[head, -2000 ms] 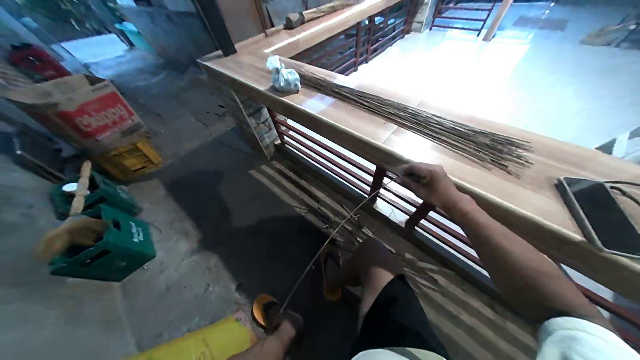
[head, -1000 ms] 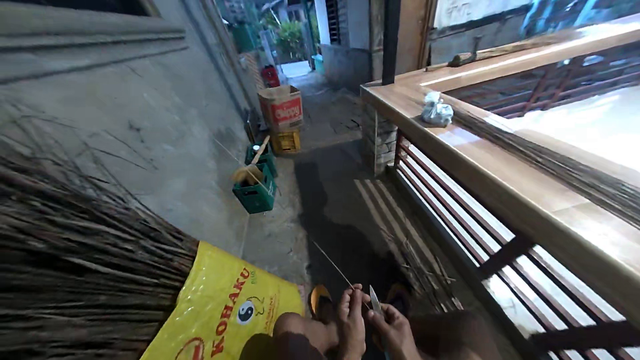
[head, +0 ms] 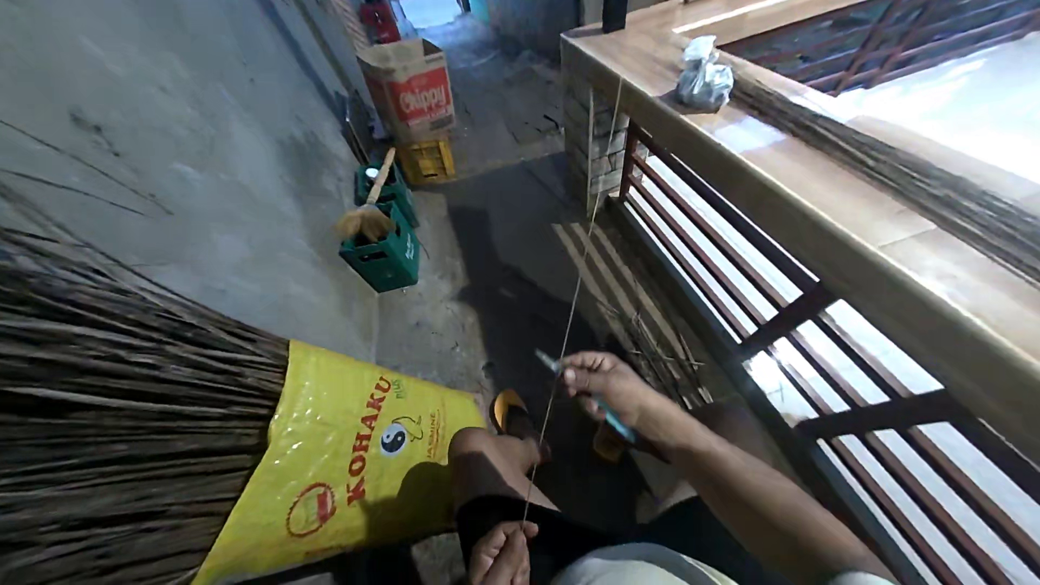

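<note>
My left hand (head: pixel 502 554), low in the view, pinches the lower end of a long thin stick (head: pixel 575 301) that rises up and away. Farther up, my right hand (head: pixel 601 380) holds a small knife (head: pixel 613 418) with a blue-green handle, its blade against or very close to the stick. At the left, a large bundle of thin dark sticks (head: pixel 138 406) lies with one end in a yellow plastic sack (head: pixel 366 463). More thin sticks (head: pixel 886 162) lie on the tiled ledge beside a knotted clear plastic bag (head: pixel 704 77). Several loose sticks (head: pixel 650 349) lie on the floor.
Along the right runs the tiled ledge (head: pixel 821 215) above a railing of dark red bars (head: pixel 780 321). Green plastic crates (head: pixel 382 260) with a brush (head: pixel 375 203) stand by the grey wall. Behind them a cardboard box (head: pixel 410 93) sits on a yellow crate (head: pixel 428 161).
The view has swung left since the first frame. My hands were close together one second ago; now they are apart, with my right hand farther up the stick.
</note>
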